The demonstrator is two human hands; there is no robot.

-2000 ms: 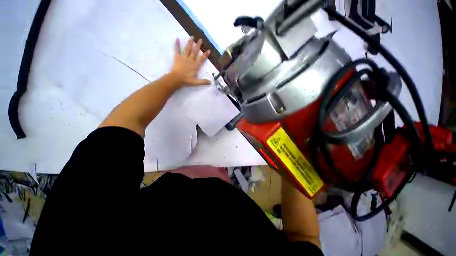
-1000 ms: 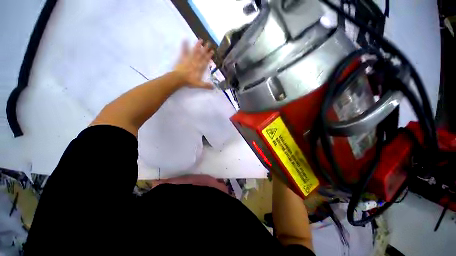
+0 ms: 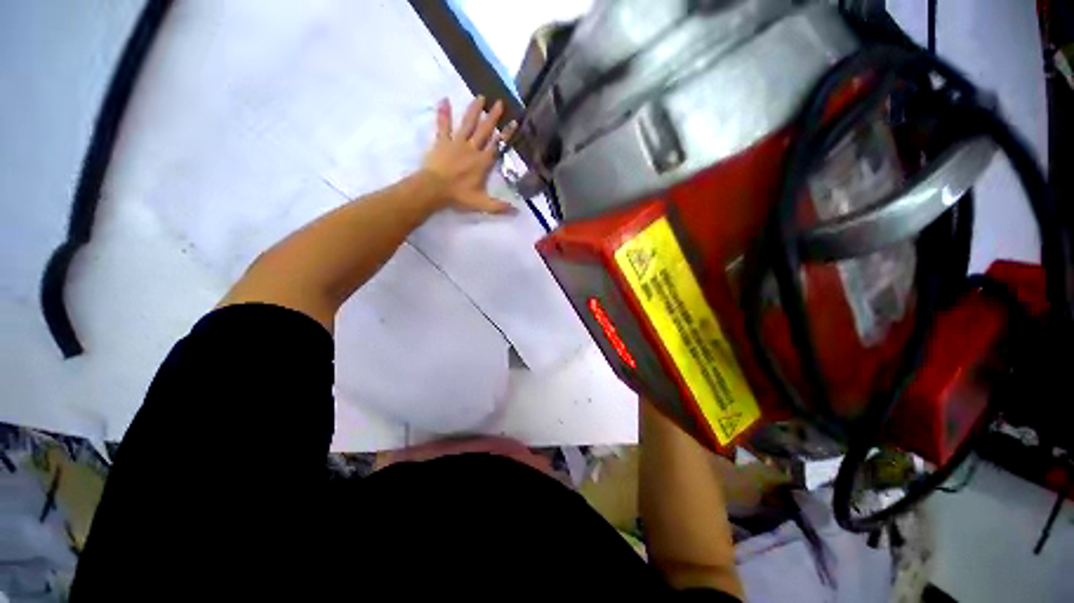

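Observation:
A straight-knife cutting machine point(image 3: 707, 177), red and silver with a yellow label and red digits, fills the right of the view. Its blade area stands at the dark edge of the fabric lay point(image 3: 462, 45). My left hand point(image 3: 469, 163) lies flat with fingers spread on the white paper marker point(image 3: 283, 106), just left of the machine's narrow upright parts. My right hand is hidden behind the machine; only the forearm shows below it. A white-topped cut panel point(image 3: 412, 342) lies below my left hand, with a cut line beside it.
A long dark strip point(image 3: 92, 194) lies on the table at the left. A black power cable point(image 3: 795, 212) coils around the motor. Scraps and cloth point(image 3: 41, 507) are heaped on the floor beyond the near table edge. A thin light-blue edge runs beside the lay.
The machine looks larger and lower in view. The paper, panel and dark strip have shifted down and right. My left hand has stayed flat, close beside the machine.

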